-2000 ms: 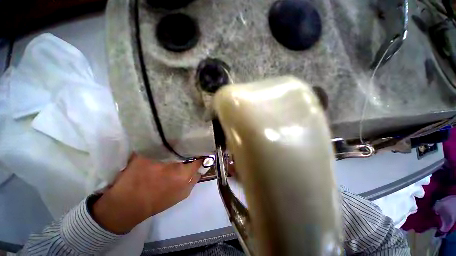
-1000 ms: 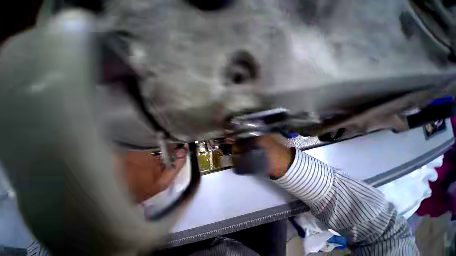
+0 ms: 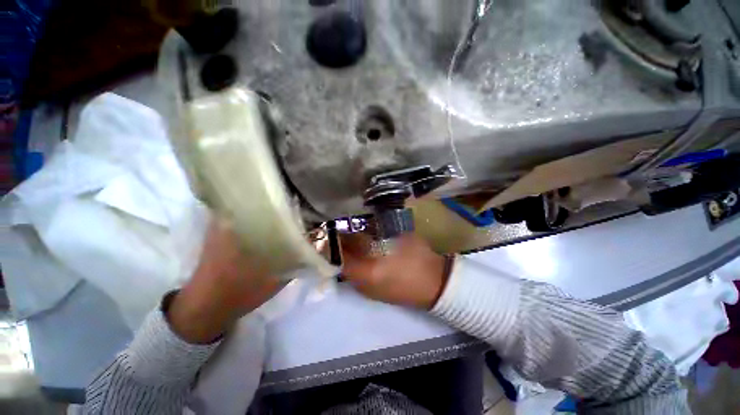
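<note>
The worn grey sewing machine head [image 3: 503, 89] fills the upper view. Its cream guard bar [image 3: 243, 178] hangs close to the camera and hides part of my left hand. White cloth [image 3: 105, 211] lies heaped left of the head and runs under my left hand [image 3: 223, 284]. My left hand is left of the needle area, its fingertips hidden behind the guard. My right hand [image 3: 397, 271] is just right of the needle area, below the black ribbed tension knob [image 3: 393, 219]. Its fingers are partly hidden and blurred, so its grip is unclear.
The white table [image 3: 369, 324] has a grey front edge. A bright blue tool [image 3: 466, 212] lies right of the needle area. A blue stick [image 3: 695, 157] is along the machine arm. A small black panel [image 3: 720, 207] is at far right. White cloth [image 3: 681, 320] hangs beyond the table edge.
The camera view has shifted, and the guard bar now appears further right than one second ago. The white cloth heap is back in view. My right hand has come slightly left, nearer the needle area.
</note>
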